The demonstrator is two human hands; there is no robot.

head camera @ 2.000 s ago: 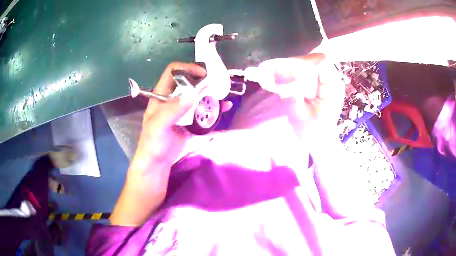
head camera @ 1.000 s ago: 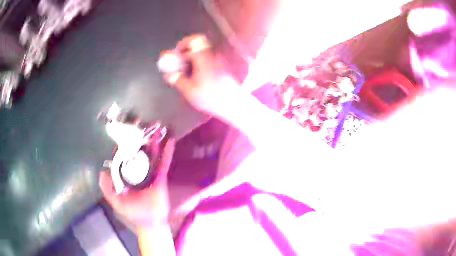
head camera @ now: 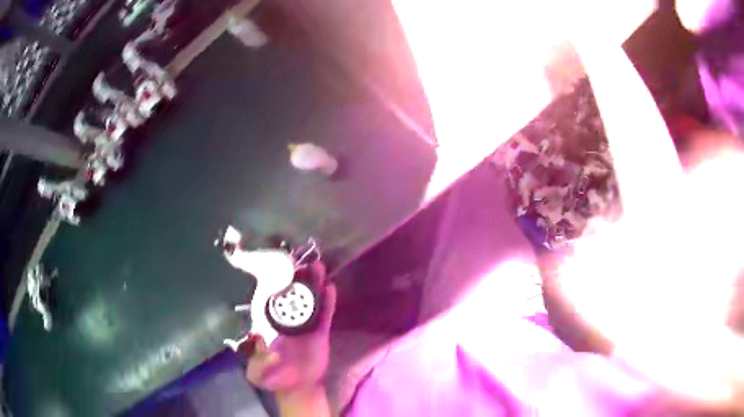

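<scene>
My left hand (head camera: 295, 365) holds a part-built white scooter body (head camera: 271, 269) by its wheel end, over the bench's near edge. The wheel (head camera: 292, 307) has a black tyre and a pale hub with round holes. A thin wire loop sticks up beside it. The white glue bottle (head camera: 312, 158) lies on its side on the bench, tip to the left. My right hand (head camera: 564, 72) is a washed-out patch at the far edge of the crate of white and dark pieces (head camera: 563, 175); glare hides its fingers and anything in them.
The dark green bench (head camera: 188, 171) has a pale edge line. Assembled white scooters (head camera: 114, 122) stand in a row along its far left side, with another white piece (head camera: 37, 295) nearer. A small pale item (head camera: 247, 31) lies at the top. Another person's purple clothing (head camera: 722, 73) shows at upper right.
The glue bottle has left my right hand and lies on the bench. My right hand has moved right to the crate. My left hand still holds the body; the view has swung left.
</scene>
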